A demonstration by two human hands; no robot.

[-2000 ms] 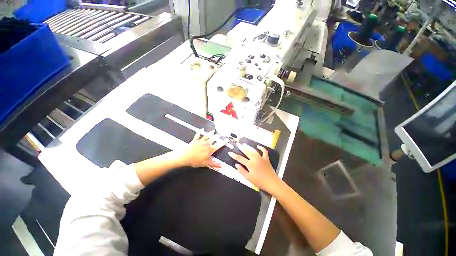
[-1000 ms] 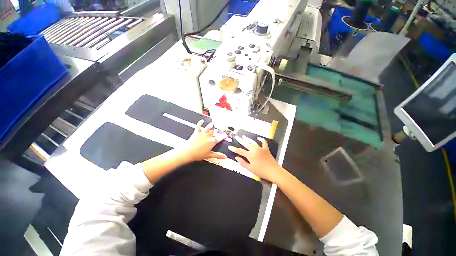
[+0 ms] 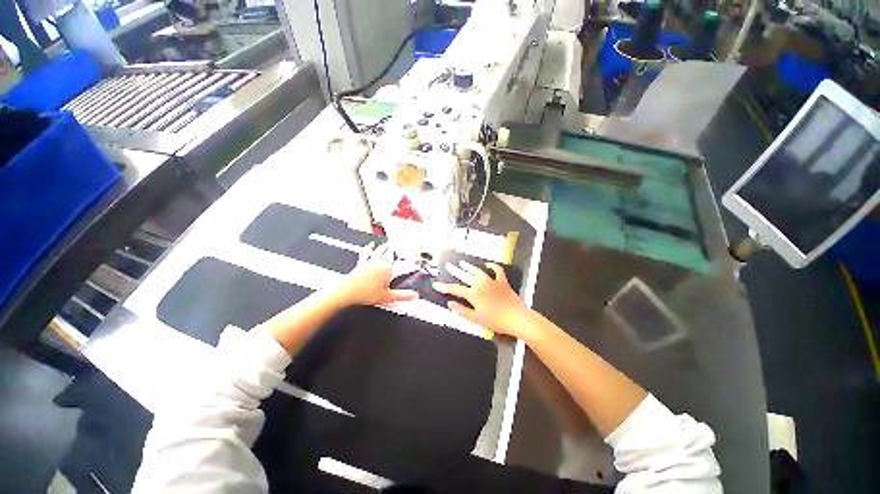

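Observation:
A narrow black panel (image 3: 299, 232) with a white slot lies on the white board (image 3: 135, 338), its right part under the sewing head (image 3: 410, 174). My left hand (image 3: 370, 280) rests on it left of the needle area, fingers spread. My right hand (image 3: 485, 297) presses on its right part, fingers apart. The fabric between the hands looks slightly bunched. A wide black panel (image 3: 405, 376) lies nearer my body, its left part reaching under my left forearm. The needle tip is too blurred to tell.
A blue bin (image 3: 58, 203) with dark pieces is at the left, by a roller conveyor (image 3: 145, 96). A control screen (image 3: 820, 174) is at the right. A green-surfaced bed (image 3: 627, 203) lies behind right. A small pale rectangular frame (image 3: 646, 314) lies on the metal table (image 3: 579, 386).
The view has shifted slightly. The fabric between my hands now looks raised or folded, and a second white gap shows in the near panel by my left forearm. Both hands remain beside the needle area.

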